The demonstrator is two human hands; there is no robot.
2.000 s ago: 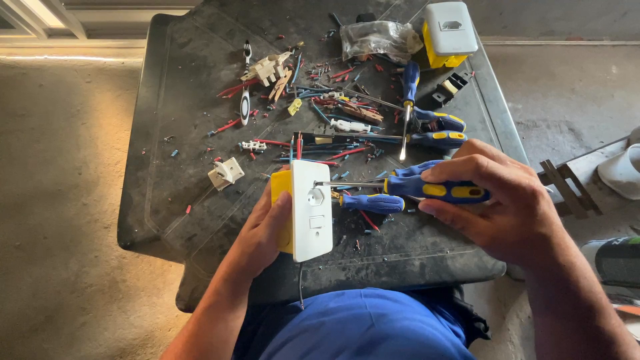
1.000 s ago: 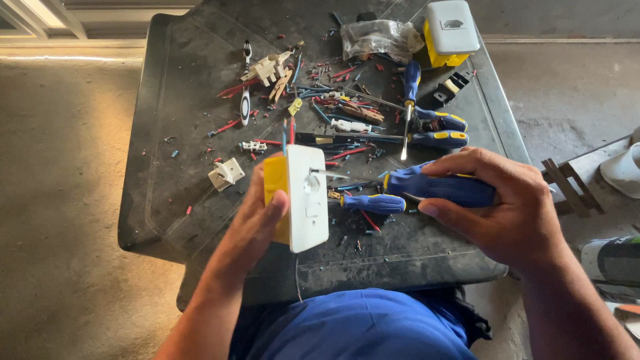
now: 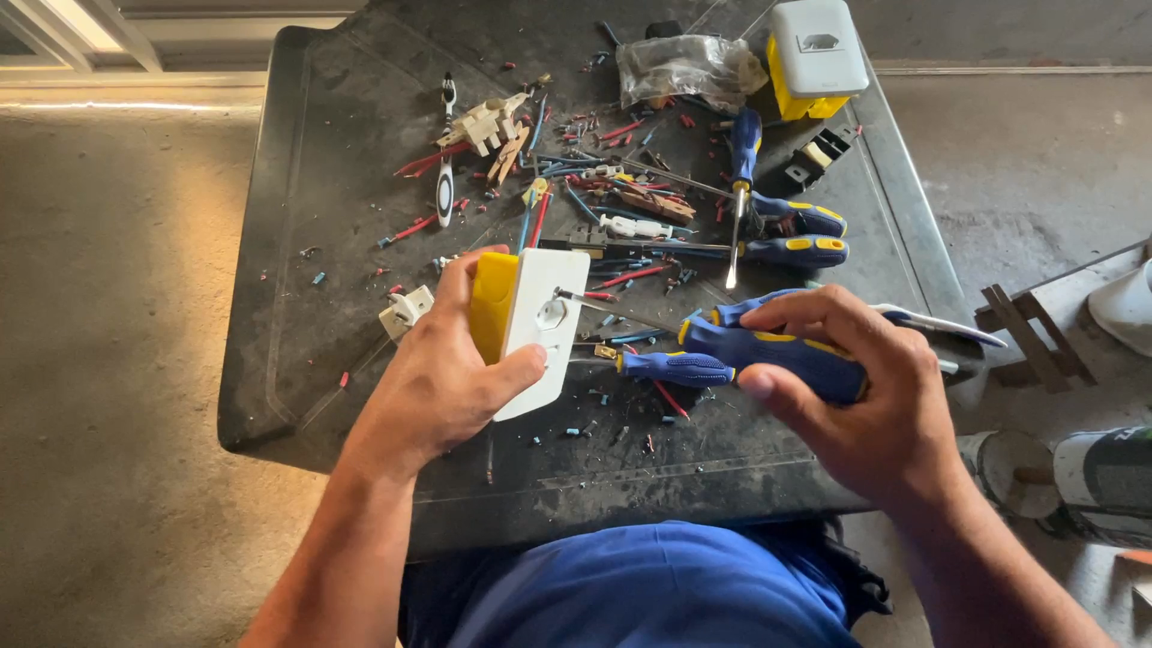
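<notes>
My left hand (image 3: 441, 360) grips a yellow electrical box (image 3: 492, 306) with a white socket and switch faceplate (image 3: 540, 337), held tilted above the table's near part. Red and blue wires (image 3: 538, 220) stick out at its top. My right hand (image 3: 855, 387) holds a blue and yellow screwdriver (image 3: 765, 355), whose shaft points left with its tip at the faceplate's upper part, above the round socket. Whether the tip sits in a screw cannot be told. Beneath the shaft lies another blue-handled screwdriver (image 3: 679, 369). A further blue handle shows partly behind the right hand.
The dark table (image 3: 342, 198) bears wire offcuts, a wooden clothespin (image 3: 661, 204), a white toothbrush (image 3: 445, 189) and a cream plug part (image 3: 407, 310). Farther right lie a flat screwdriver (image 3: 743, 153), blue-handled tools (image 3: 796, 250), a plastic bag (image 3: 684, 70) and another yellow and white box (image 3: 817, 54).
The faceplate has changed its tilt in my left hand. My right hand's grip on the screwdriver handle has shifted, and its fingers are now more extended. The tip remains by the plate's upper part.
</notes>
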